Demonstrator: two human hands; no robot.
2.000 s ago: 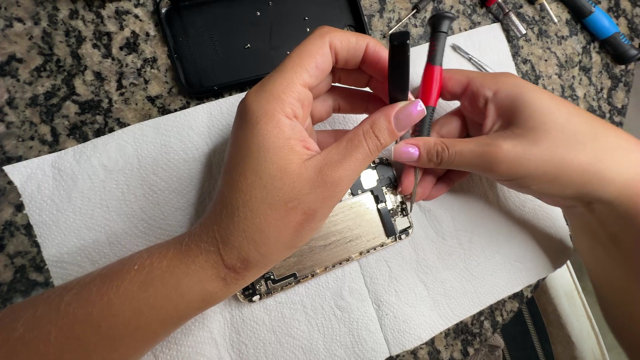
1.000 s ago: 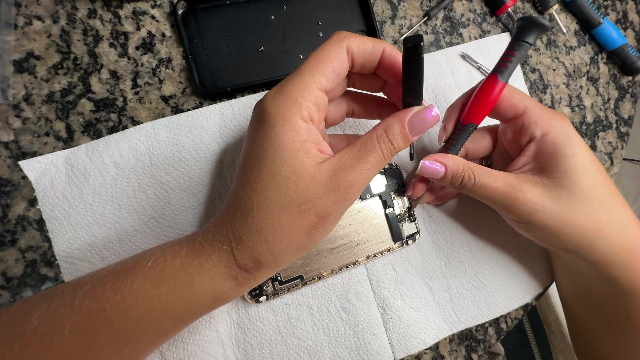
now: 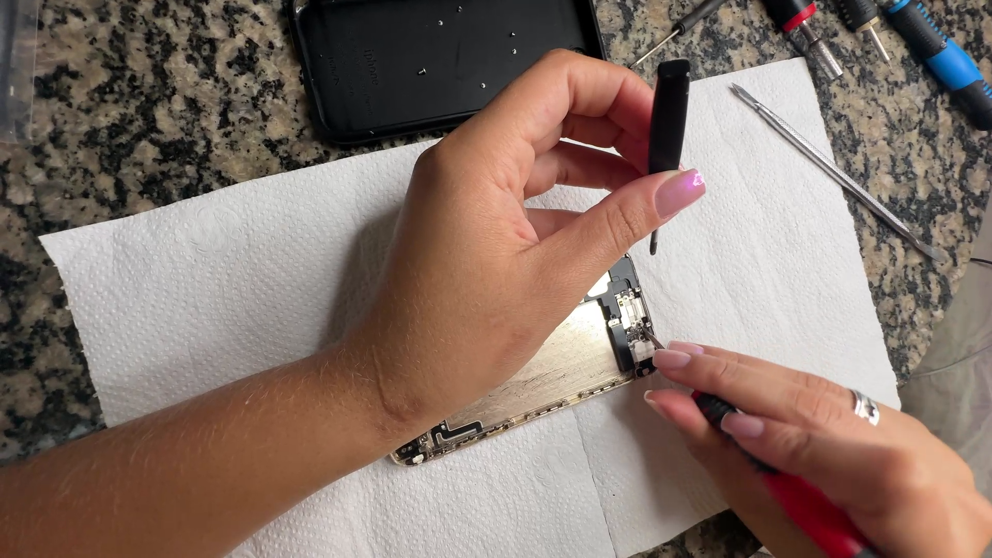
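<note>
My left hand (image 3: 496, 256) holds a small black screwdriver (image 3: 669, 116) between thumb and fingers, its thin shaft pointing down just above the paper towel. Beneath that hand lies an open smartphone housing (image 3: 554, 372), gold-rimmed, with a bare metal inner plate and small parts at its right end. My right hand (image 3: 821, 434) grips a red and black screwdriver (image 3: 806, 496), now slanting toward the lower right. Its fine tip reaches the small parts at the phone's right end; whether it sits in a screw I cannot tell. My left palm and wrist hide much of the phone.
A white paper towel (image 3: 217, 294) lies under the phone on a speckled granite counter (image 3: 155, 93). Behind is a black phone case (image 3: 387, 77) with several tiny screws. A metal double-ended pick (image 3: 837, 170) rests at the right, with more screwdrivers (image 3: 942, 58) at the upper right.
The red and black screwdriver was upright, then tilted up to the right; now its handle points to the lower right. My right hand has moved down and turned. My left hand still holds the black screwdriver.
</note>
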